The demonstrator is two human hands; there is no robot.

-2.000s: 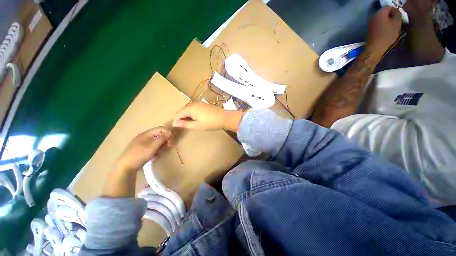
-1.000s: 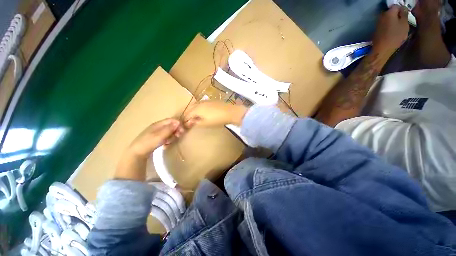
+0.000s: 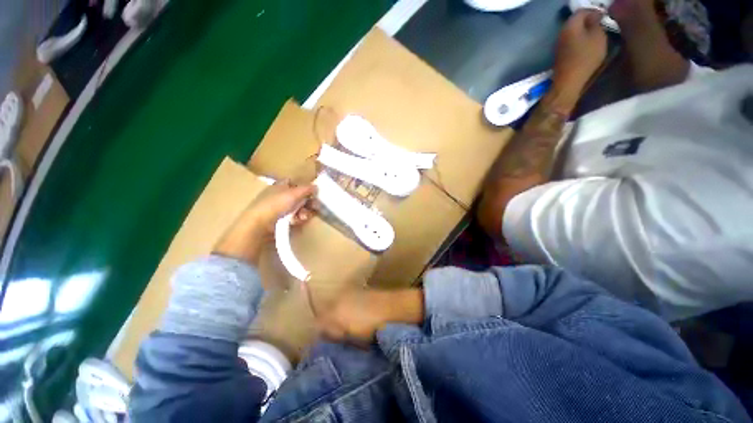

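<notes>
My left hand point(image 3: 277, 215) pinches the near ends of a white curved arc point(image 3: 288, 253) and a thin wire at its fingertips, over the cardboard. A white spoon-shaped housing point(image 3: 357, 216) lies just right of those fingertips, its narrow end touching or close to them. My right hand point(image 3: 353, 316) is blurred, low over the cardboard near my lap; whether it holds anything cannot be told. A thin reddish wire point(image 3: 309, 296) hangs from the arc's lower end towards it. Two more spoon-shaped housings point(image 3: 376, 155) lie crossed on the cardboard, with looped dark wires.
Cardboard sheets point(image 3: 191, 227) lie beside a green conveyor belt point(image 3: 194, 91). White arcs point(image 3: 266, 363) are stacked by my lap, and a white housing pile point(image 3: 103, 387) is at lower left. A co-worker's tattooed arm point(image 3: 528, 153) is at right, near a white-and-blue housing point(image 3: 516, 99).
My right hand has moved away from my left fingertips, down towards my lap. The third spoon-shaped housing now shows beside my left hand. The view has shifted.
</notes>
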